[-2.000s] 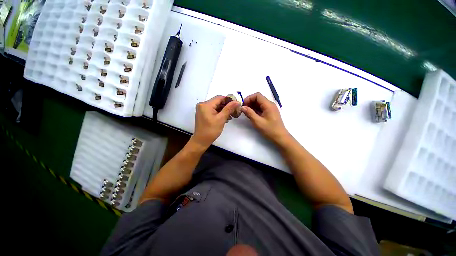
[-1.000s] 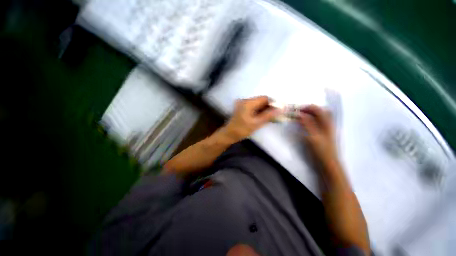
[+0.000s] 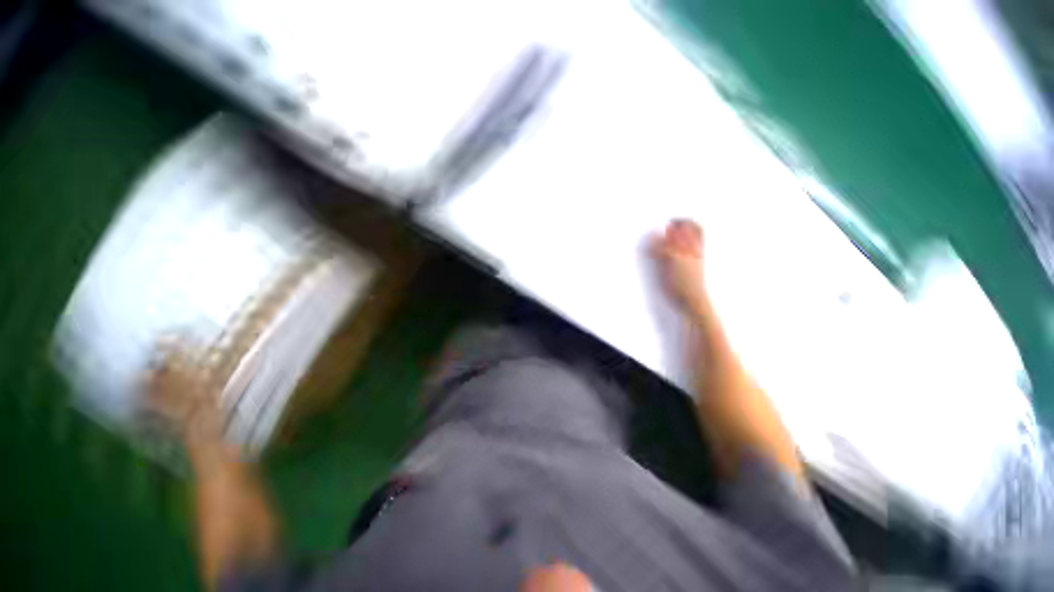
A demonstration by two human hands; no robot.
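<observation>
The picture is strongly blurred. My left hand (image 3: 185,393) is over the near end of the lower tray (image 3: 150,289), beside its row of metallic parts (image 3: 260,306); whether it holds a part cannot be told. My right hand (image 3: 682,245) is over the white work sheet (image 3: 601,185), with its fingers drawn together; whether something is in them cannot be told.
The electric screwdriver (image 3: 497,116) lies as a blurred dark streak on the bench at the upper left. The parts tray (image 3: 243,58) is beyond it, at the upper left. The bench's front edge runs diagonally between bench and lower tray. Green floor shows at the left.
My left hand has left the small part held between both hands and moved down left to the lower tray. My right hand is now apart from it, over the sheet. The view has turned.
</observation>
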